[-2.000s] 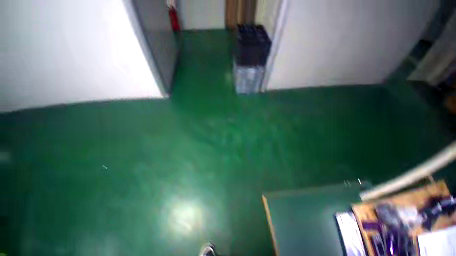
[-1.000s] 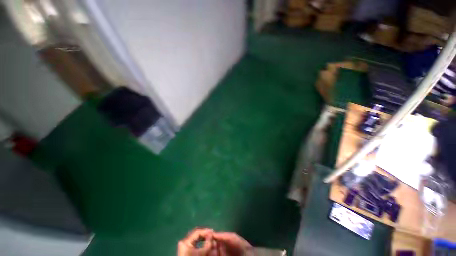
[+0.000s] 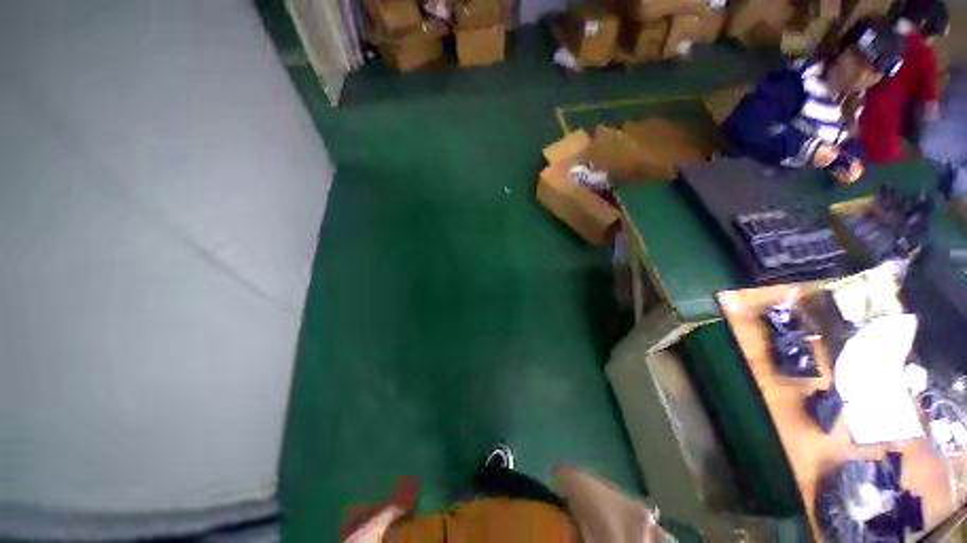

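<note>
My left hand (image 3: 380,517) is small and blurred at the bottom edge; its grip cannot be made out. A blurred tan shape at the bottom edge may be my right hand or sleeve (image 3: 610,511); no fingers are clear. A brown-orange shape (image 3: 482,524) lies between them; whether it is clothing or a held thing is unclear. On the bench at right, a tan board (image 3: 776,422) bears a dark heap of frames (image 3: 848,496), more dark parts (image 3: 790,342) and white sheets (image 3: 878,377).
My shoe (image 3: 498,457) shows on the green floor (image 3: 445,318). A pale wall (image 3: 159,265) stands at left. An open carton (image 3: 576,202) sits beside the far bench (image 3: 679,255). A person in dark blue (image 3: 766,117) and one in red (image 3: 885,111) are behind it. Cartons (image 3: 482,45) line the back.
The view has swung right, away from the doorway and toward the benches and people. My hands, close together one second ago, are now less clear, with the left at the bottom edge.
</note>
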